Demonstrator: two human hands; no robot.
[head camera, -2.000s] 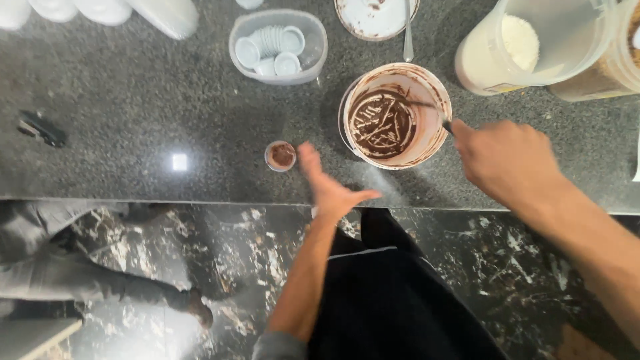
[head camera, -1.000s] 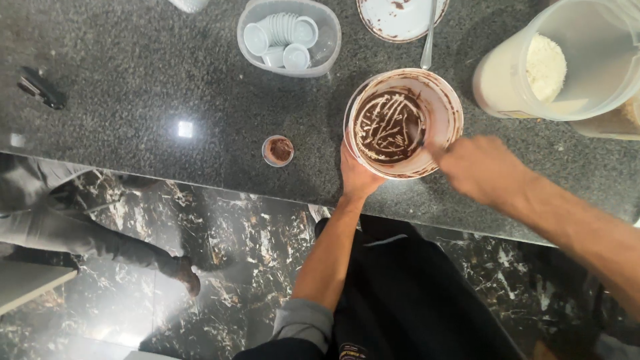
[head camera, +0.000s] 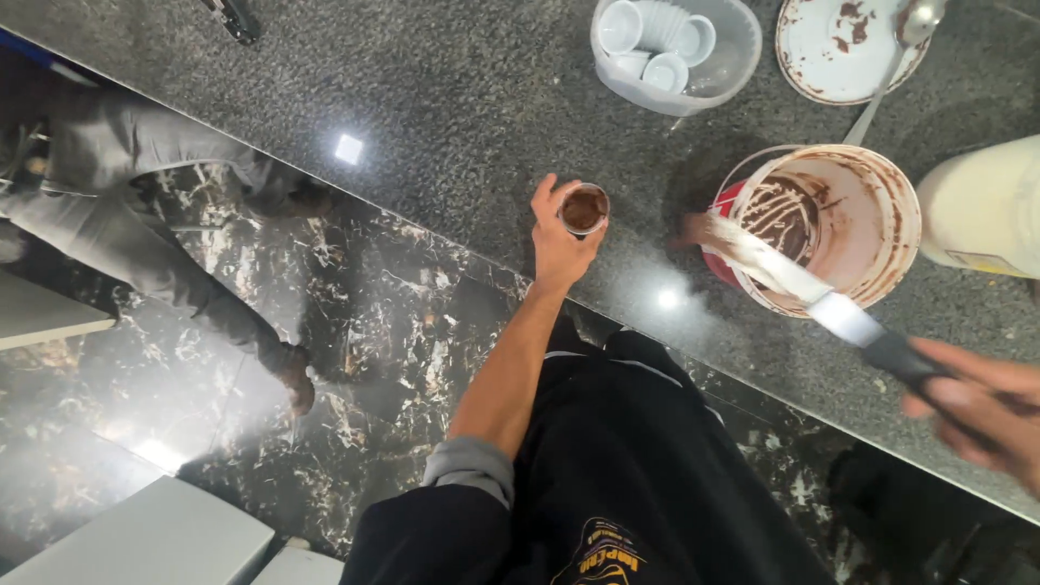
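Note:
My left hand (head camera: 565, 244) grips a small plastic cup (head camera: 584, 209) of brown chocolate-like paste near the counter's front edge. In my right hand (head camera: 975, 398) is the dark handle of a metal spatula (head camera: 772, 264), its blade smeared brown and blurred by motion. The blade passes over the near left rim of a plastic bucket (head camera: 881, 236), which is tilted in view and has brown paste on its bottom and walls. Behind the bucket, a metal spoon (head camera: 876, 101) rests across a smeared white lid (head camera: 837, 49).
A clear oval tub (head camera: 735, 73) with several small white cups stands at the back. A large container of pale contents (head camera: 987, 207) is right of the bucket. A black object (head camera: 231, 20) lies at the upper left of the granite counter (head camera: 439, 106). Another person's legs (head camera: 187, 252) show at left.
My left hand has left the bucket and taken hold of the small cup. My right hand has moved the spatula out of the bucket's inside to over its rim.

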